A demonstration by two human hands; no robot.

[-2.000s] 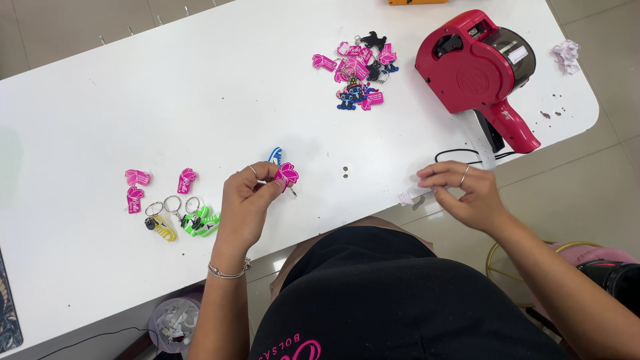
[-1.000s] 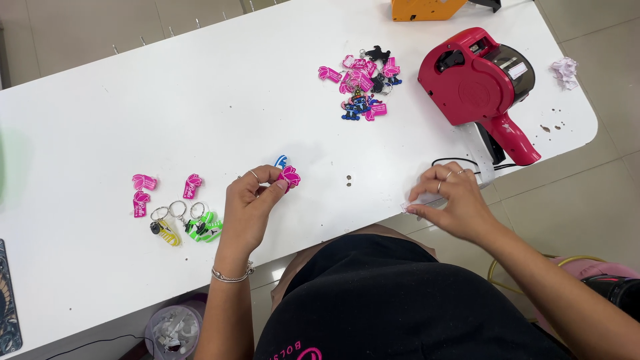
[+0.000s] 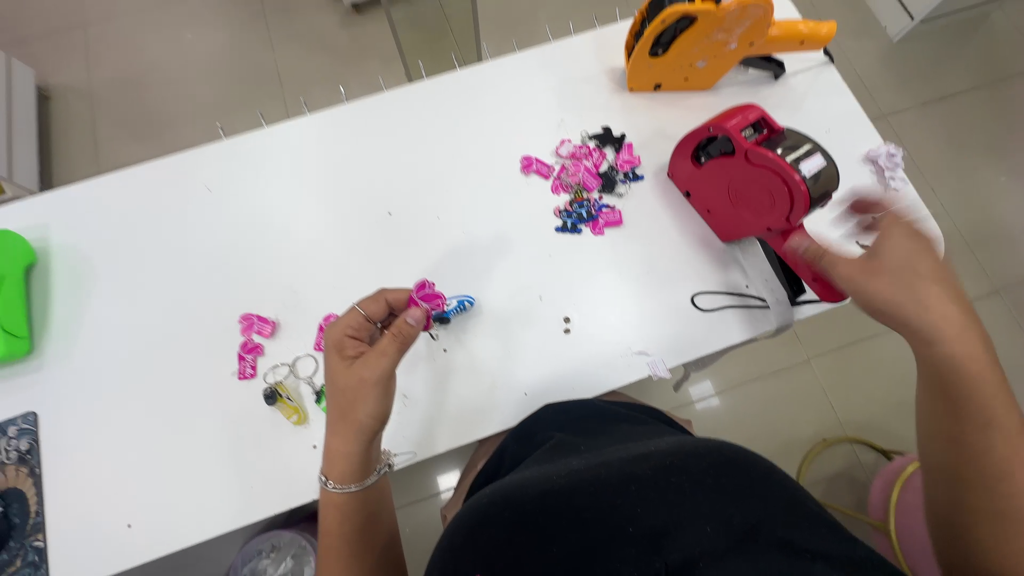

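Between the thumb and fingers of my left hand [image 3: 372,348] is a pink tag [image 3: 427,298]. A small blue sneaker keychain [image 3: 454,307] shows just beside it. My right hand [image 3: 888,264], blurred, is at the handle of a red price labeler [image 3: 748,172]; whether it grips the handle is unclear. A pile of pink tags and dark and blue charms [image 3: 582,178] lies left of the labeler. Left of my left hand are a yellow sneaker keychain [image 3: 286,405], pink tags [image 3: 256,326] and a green charm [image 3: 320,398], partly hidden by that hand.
An orange price labeler [image 3: 704,44] stands at the table's far right corner. Crumpled paper [image 3: 886,166] lies near the right edge, and a small label [image 3: 658,368] at the near edge. A green object [image 3: 14,296] and a patterned mat [image 3: 22,492] are at the left.
My right hand has moved from the near table edge to the red labeler's handle. My left hand still pinches the pink tag. The view has shifted, showing more of the table's far side.
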